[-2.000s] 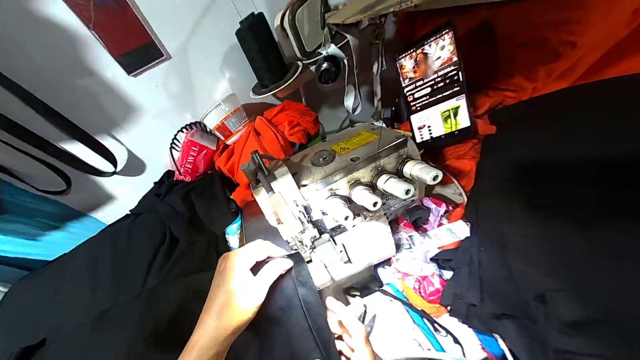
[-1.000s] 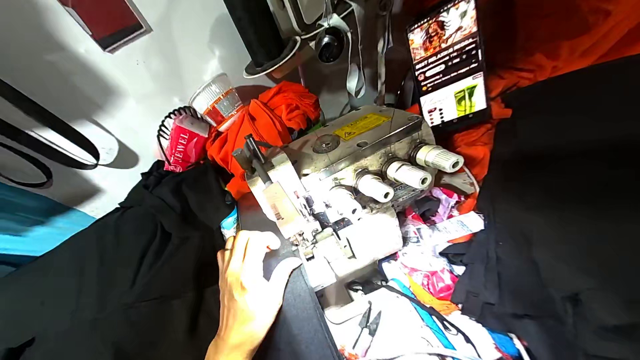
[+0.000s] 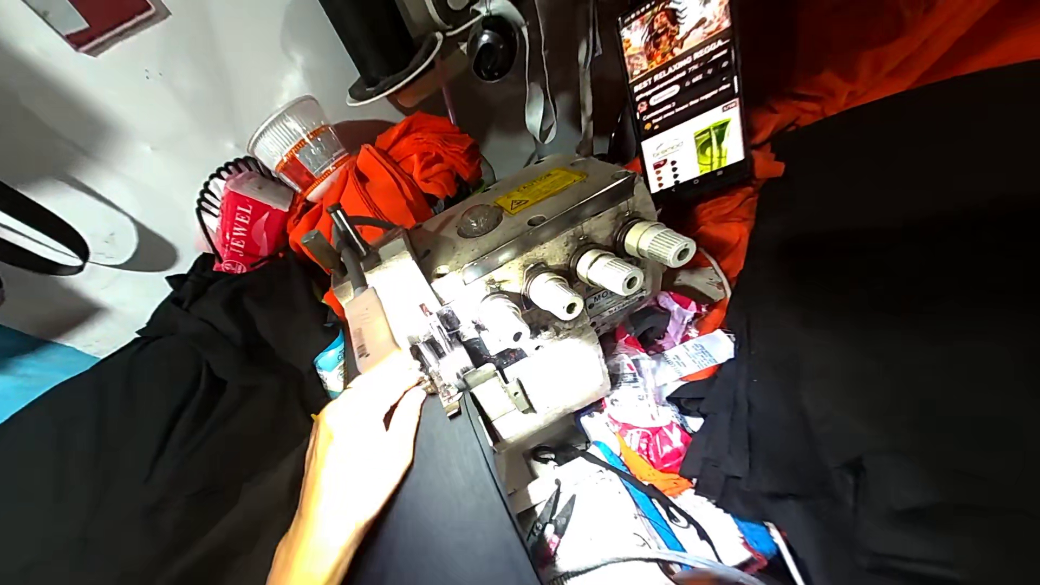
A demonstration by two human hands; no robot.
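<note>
My left hand is at the needle and presser-foot area of a metal overlock sewing machine. Its fingertips lie close beside the foot, and thumb and fingers rest on black fabric, whose edge runs in under the foot. Whether the fingers pinch the cloth cannot be told. Several white tension knobs line the machine's front. My right hand is not clearly visible; a blurred skin-toned patch shows at the bottom edge. A pair of thread snips lies on the white surface right of the black fabric.
Black cloth lies left and right. Orange fabric, a clear plastic cup and a red packet are behind the machine. A lit phone leans at the back. Plastic wrappers and scraps lie right of the machine.
My left hand has moved up to the presser foot. My right hand, seen beside the machine's front two seconds ago, has left that place. The snips now lie on the white surface. The view has shifted closer.
</note>
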